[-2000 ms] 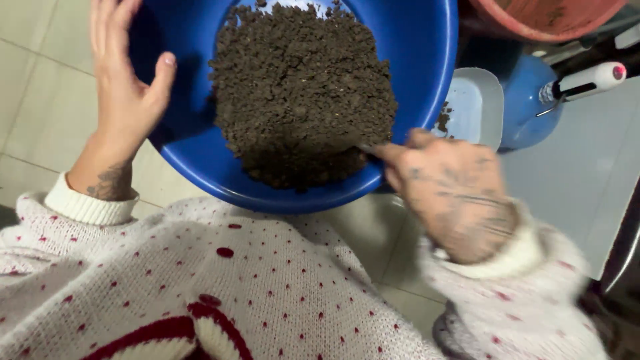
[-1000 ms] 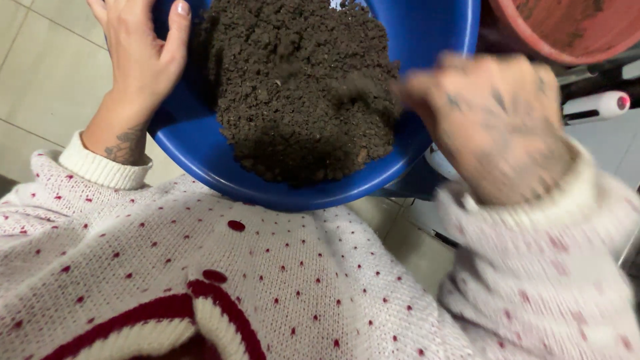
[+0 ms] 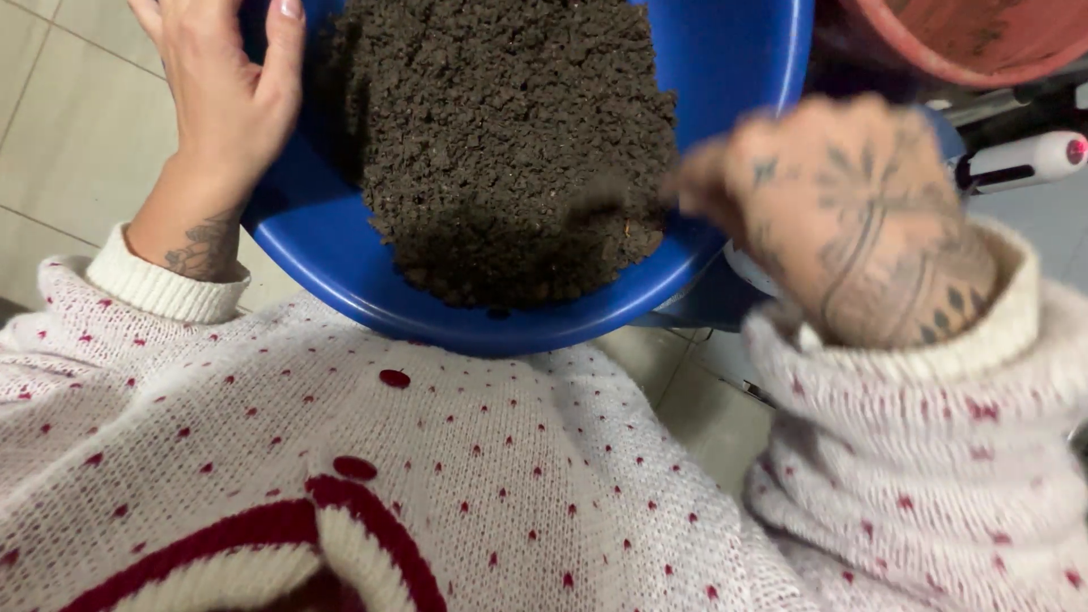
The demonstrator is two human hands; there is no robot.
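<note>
A blue plastic basin (image 3: 319,285) holds a broad heap of dark, crumbly soil (image 3: 510,127). At the basin's left rim rests my left hand (image 3: 234,93), thumb spread from the fingers, whose tips are partly cut off by the top of the view. My right hand (image 3: 850,212), blurred by motion, is over the right rim with its fingers closed. From it a small utensil, its shape too blurred to tell, seems to reach into the soil at the lower right of the heap. The basin's near edge lies close against the knitted sweater (image 3: 510,442).
A reddish plastic container (image 3: 977,42) with soil residue stands at the upper right. Below it lies a white, pen-like device (image 3: 1020,161) with a pink tip, beside a partly hidden blue object. Pale floor tiles (image 3: 76,127) show at the left and under the basin.
The right hand has moved up and outward from the near right rim. A pale tray and a round blue object seen at the right two seconds ago are now mostly hidden behind it.
</note>
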